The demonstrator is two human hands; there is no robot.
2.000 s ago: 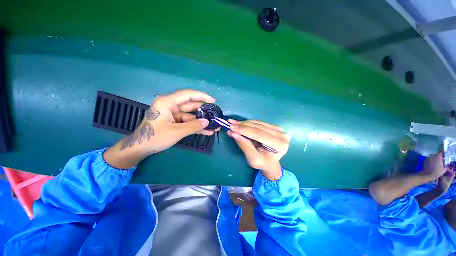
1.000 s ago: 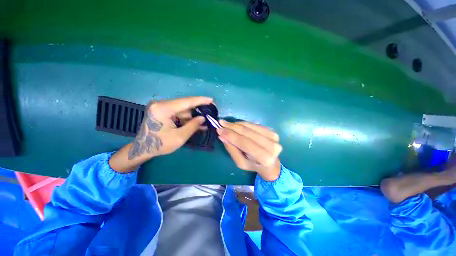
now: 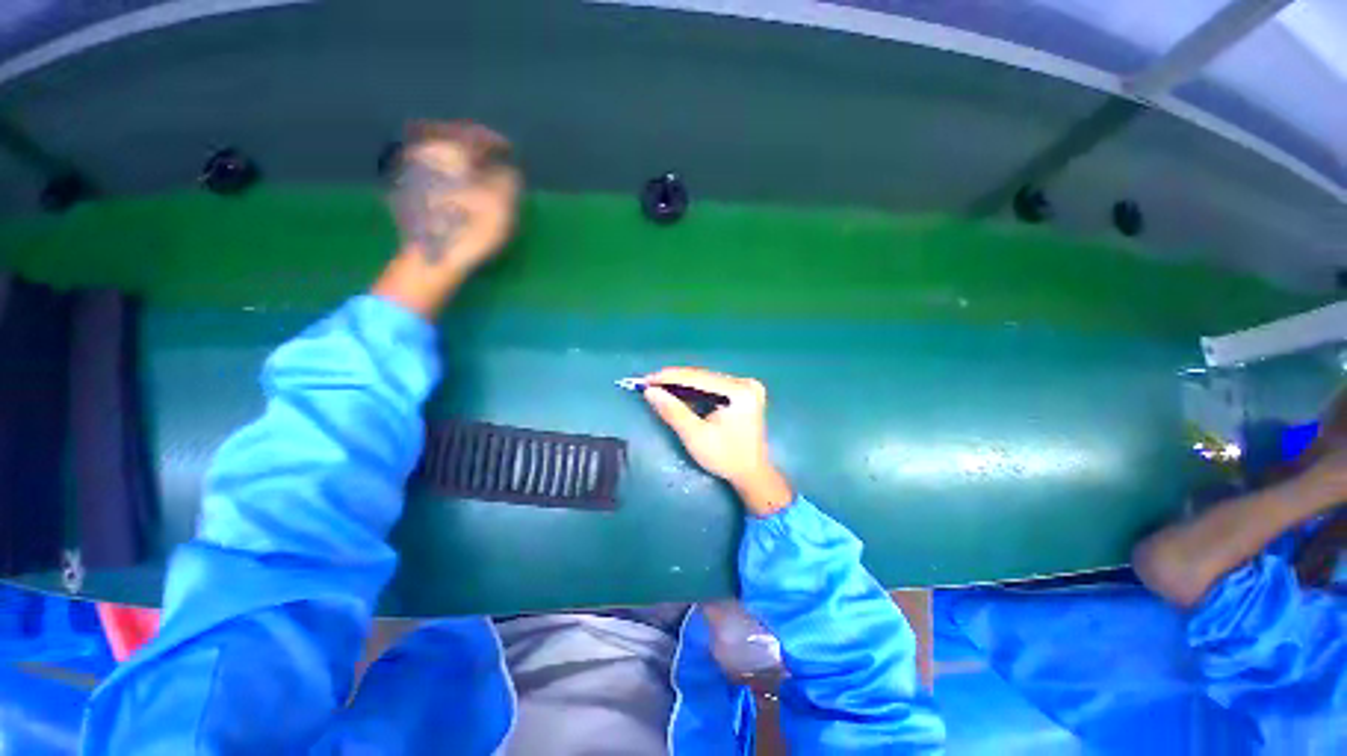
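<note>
My left hand [image 3: 451,192], blurred, is stretched out over the far dark band. A black round unit [image 3: 390,160] shows at its fingertips, partly hidden; whether the hand grips it is unclear. My right hand [image 3: 720,421] holds tweezers [image 3: 680,393] above the green bench, silver tips pointing left with nothing clearly seen between them. The slotted black tray [image 3: 525,465] lies on the bench to the left of my right hand, its left end beside my left sleeve.
Other black round units [image 3: 665,197] stand spaced along the far band. Long black slabs [image 3: 107,428] lie at far left. Another person's forearm [image 3: 1234,529] rests at the right edge, near a pale metal bar [image 3: 1278,334]. A red-pink piece [image 3: 130,628] shows below the bench edge.
My left hand has moved from the middle to the far band. The black unit is gone from between my hands. My right hand still holds the tweezers. The view has shifted towards the far side.
</note>
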